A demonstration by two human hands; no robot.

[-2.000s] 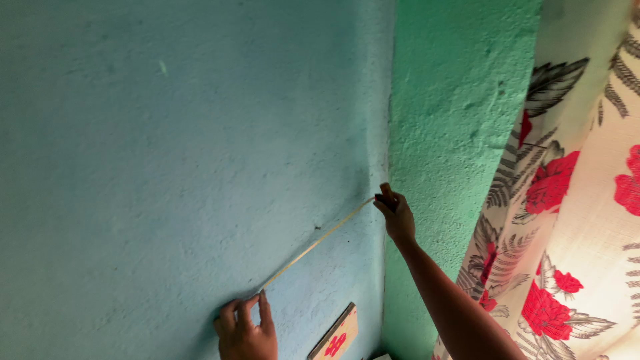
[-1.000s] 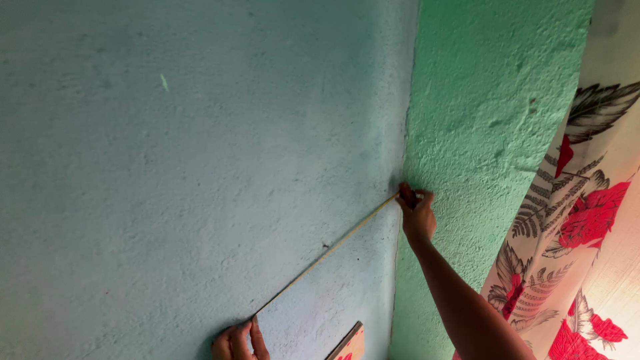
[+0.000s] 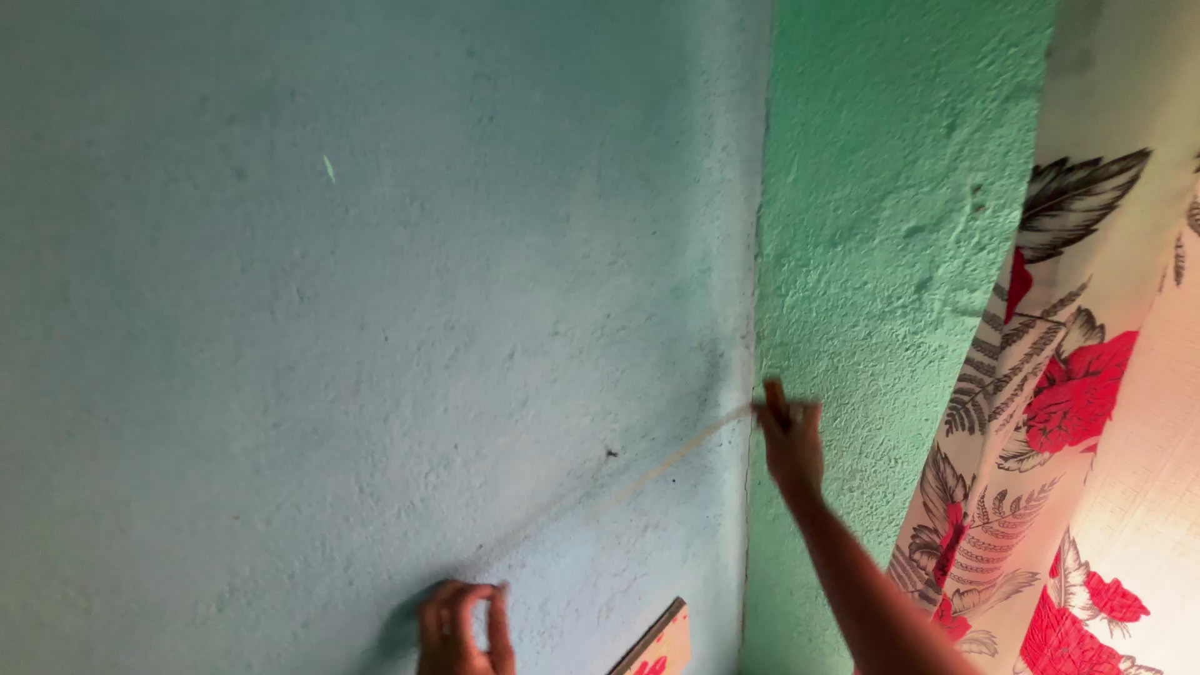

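A thin pale strip [image 3: 689,448], perhaps a cord or tape, runs down and left from my right hand [image 3: 789,436], which grips its upper end at the corner of the two walls. The strip looks blurred and slightly curved, and its lower part fades from sight. Low on the blue wall [image 3: 375,328] is my left hand [image 3: 464,626], thumb and fingers curled close to the surface. Blur keeps me from telling whether the left fingertips still pinch the strip.
A green wall [image 3: 881,234] meets the blue one at a vertical corner. Beside it hangs a floral curtain [image 3: 1078,394] with red flowers and dark leaves. Between my hands, at the bottom, juts a dark-edged panel [image 3: 666,647] with a red pattern.
The strip was straight and taut between both hands; now it bends and no longer visibly reaches my left hand. My right hand stays by the wall corner.
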